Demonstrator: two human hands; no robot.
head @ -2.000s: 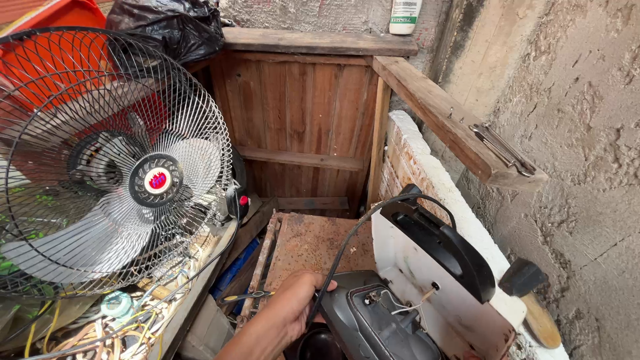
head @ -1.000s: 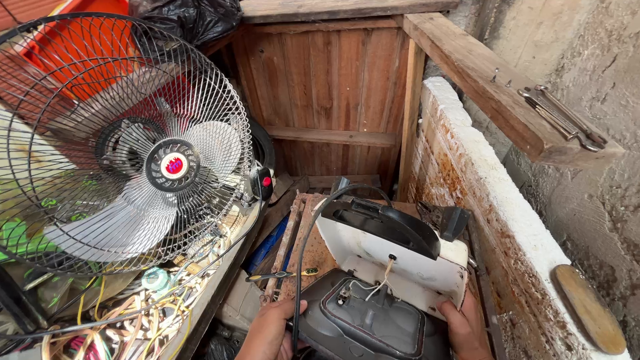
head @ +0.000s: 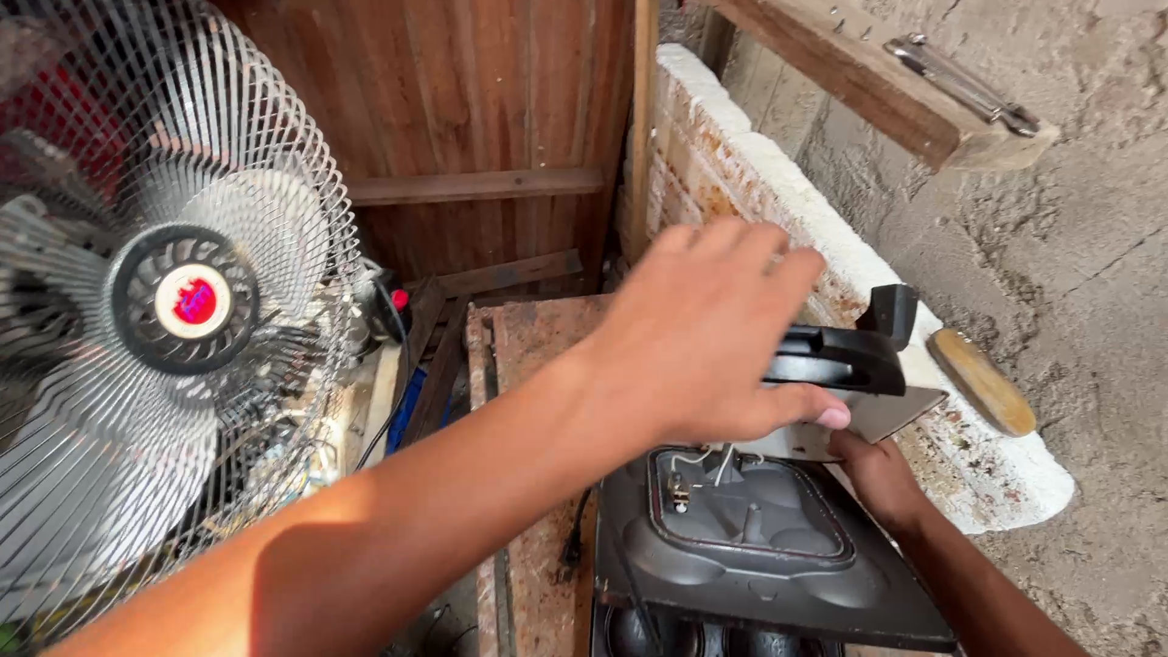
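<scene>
My left hand (head: pixel 716 328) reaches over a white metal cover with a black plastic handle (head: pixel 844 358); its thumb lies near the cover's edge, and whether it grips anything is hidden. Low on the right, my right hand (head: pixel 876 474) holds the edge of the metal cover (head: pixel 890 415). Below both hands lies the dark metal plate of an opened electric appliance (head: pixel 757 570), with an oval-cornered rim, a small brass-coloured terminal (head: pixel 680 493) and pale wires (head: pixel 721 465). Rounded dark moulds (head: pixel 771 641) show under the plate. A black plug (head: pixel 571 550) hangs at the left.
A fan with a wire guard (head: pixel 193 301) fills the left side. Behind are a wooden board wall (head: pixel 484 100) and a rusty worktop (head: pixel 547 328). At the right, a white foam slab (head: pixel 776 164) bears a wooden piece (head: pixel 981 381); wrenches (head: pixel 963 82) lie on a wooden beam (head: pixel 876 91).
My left hand has moved up from the appliance's lower left side to above the cover's handle. My right hand remains at the cover's right edge. The view is now closer.
</scene>
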